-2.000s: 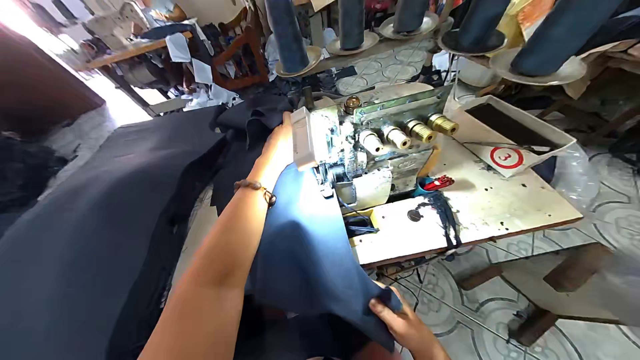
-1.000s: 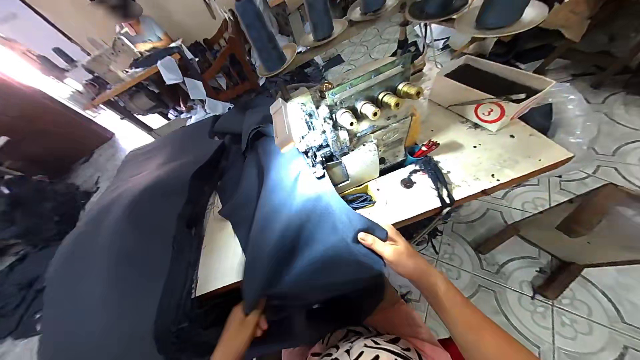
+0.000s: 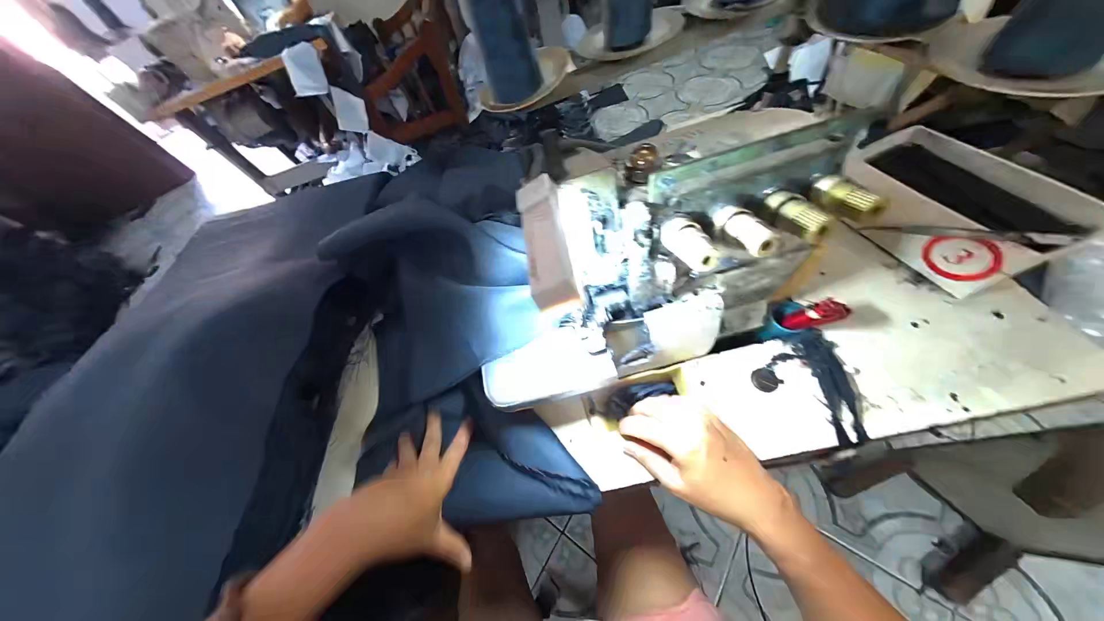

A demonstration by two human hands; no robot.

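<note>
My left hand (image 3: 414,500) lies with spread fingers on dark blue fabric (image 3: 509,474), whose overlocked edge shows near the table's front edge. My right hand (image 3: 690,448) is at a small yellow compartment (image 3: 677,379) holding dark thread or scraps; its fingertips are partly hidden, so I cannot tell whether they grip anything. Just behind stands an overlock sewing machine (image 3: 621,250) with a lit needle area and several tension knobs (image 3: 746,228). More of the fabric is bunched left of the machine's pale cloth plate (image 3: 543,371).
A large pile of dark fabric (image 3: 181,345) spreads at the left. On the white table (image 3: 949,345) are a teal cup with a red-handled tool (image 3: 815,313), dark thread scraps (image 3: 828,379) and an open box (image 3: 992,190). Thread cones (image 3: 500,52) stand behind; a wooden stool (image 3: 992,492) is at the right.
My right hand has let go of the fabric and moved to the yellow compartment. My left hand now lies spread on the fabric, which has shifted left and lies folded beside the machine.
</note>
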